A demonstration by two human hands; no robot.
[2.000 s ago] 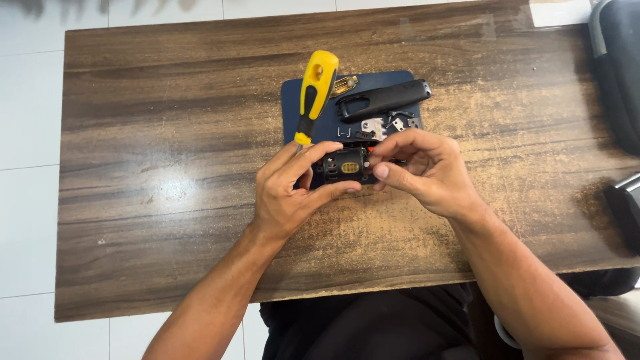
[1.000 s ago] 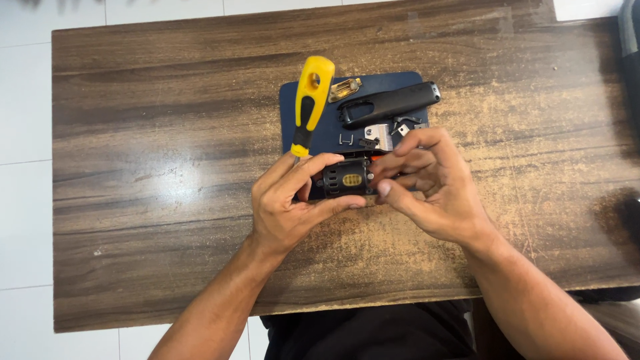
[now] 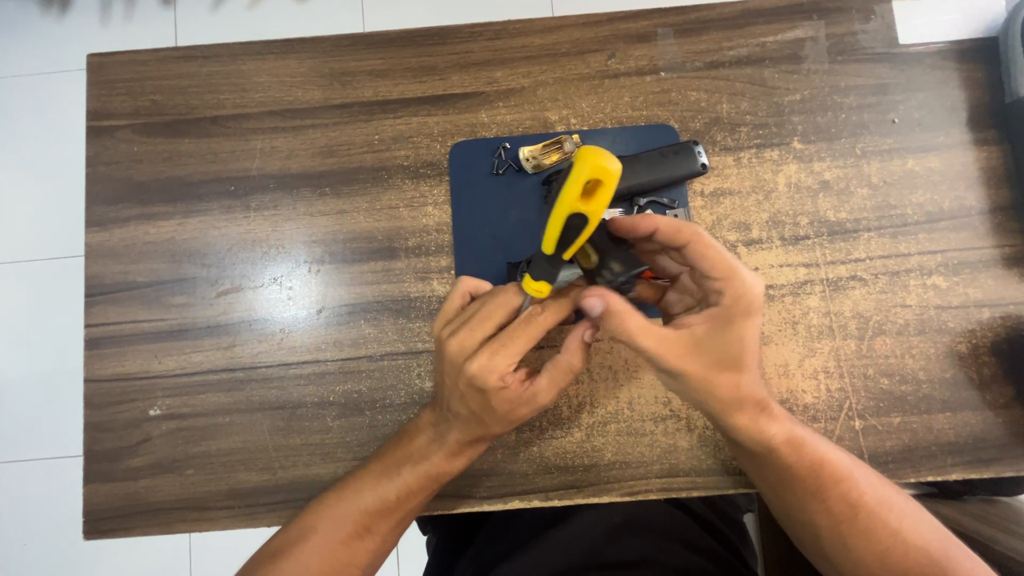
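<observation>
My left hand (image 3: 504, 352) has the shaft of a yellow-and-black screwdriver (image 3: 580, 200) between its fingers, the handle pointing up and away. In my right hand (image 3: 688, 304) is a black hair clipper body (image 3: 616, 260) with a gold plate, tilted and blurred, with a bit of orange beside the fingers. Behind them on a dark blue mat (image 3: 488, 216) lie a black clipper housing shell (image 3: 660, 170), a gold-coloured part (image 3: 548, 154) and several small screws (image 3: 502, 160). Small metal and black parts (image 3: 656, 204) sit near my right fingertips, partly hidden.
The mat rests on a brown wood-grain table (image 3: 264, 320) with a worn, speckled surface. A dark case edge (image 3: 1012, 72) shows at the far right, and a white sheet (image 3: 948, 20) at the top right corner. Pale floor tiles (image 3: 40, 184) lie beyond the left edge.
The clipper body was level between both hands; now it is tilted up in my right hand. The screwdriver has swung to the right, across the housing shell, and my left fingers have shifted off the body.
</observation>
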